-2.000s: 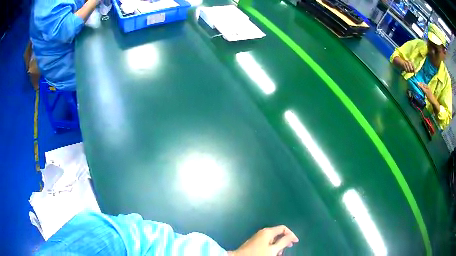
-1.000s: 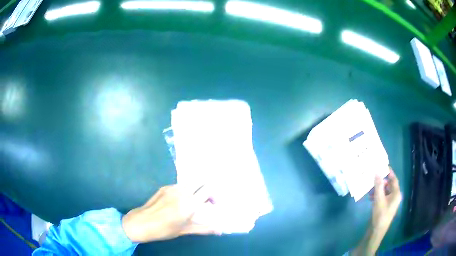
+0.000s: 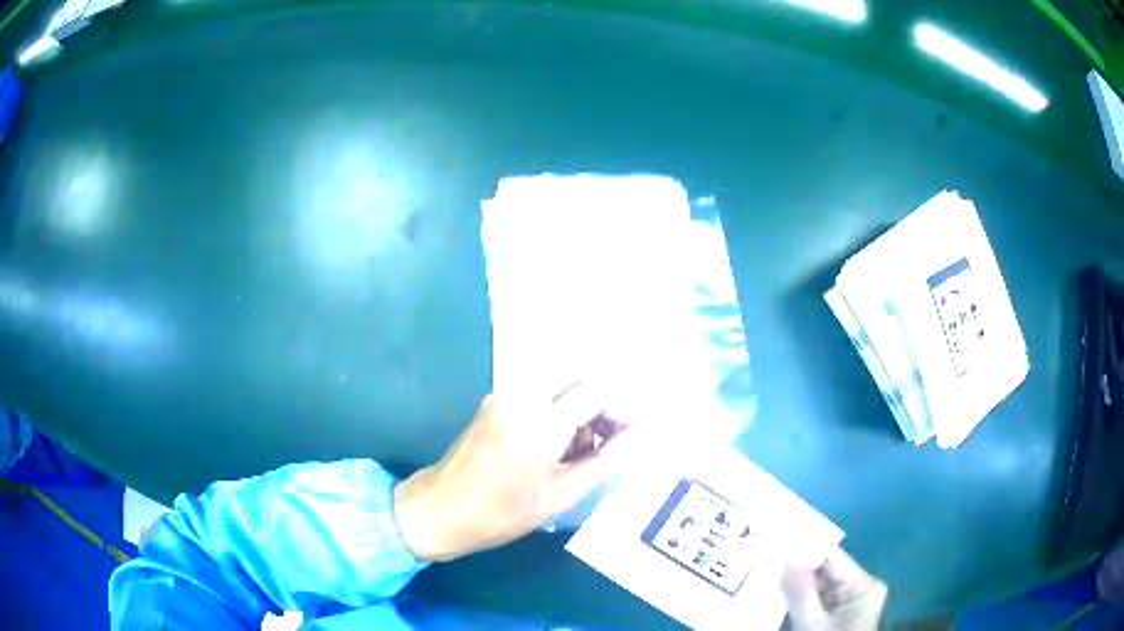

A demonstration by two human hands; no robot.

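A tall bright-white centre pile (image 3: 592, 271) lies before me, its print washed out, with a shiny see-through bag edge (image 3: 721, 308) along its right side. My left hand (image 3: 524, 475) is at the pile's near end, fingers bent and pinching; glare hides what lies between them, though clear film shows below. My right hand (image 3: 832, 594) holds an instruction manual (image 3: 703, 536) by its right end. The manual is tilted, with a dark framed picture facing up, and its far edge meets the pile's near end. A fanned manual stack (image 3: 949, 321) stands at the right.
A black tray (image 3: 1091, 419) is at the right edge. White items (image 3: 74, 15) lie at the far left corner, and a white piece (image 3: 1109, 117) at the far right. Another white piece (image 3: 142, 515) shows low at left beside the bench edge. The bench (image 3: 247, 308) is glossy dark green.
The view has turned from along the bench down to the piles. My right hand has moved from the right stack to the near centre, now with a manual. Clear film now shows right of the pile.
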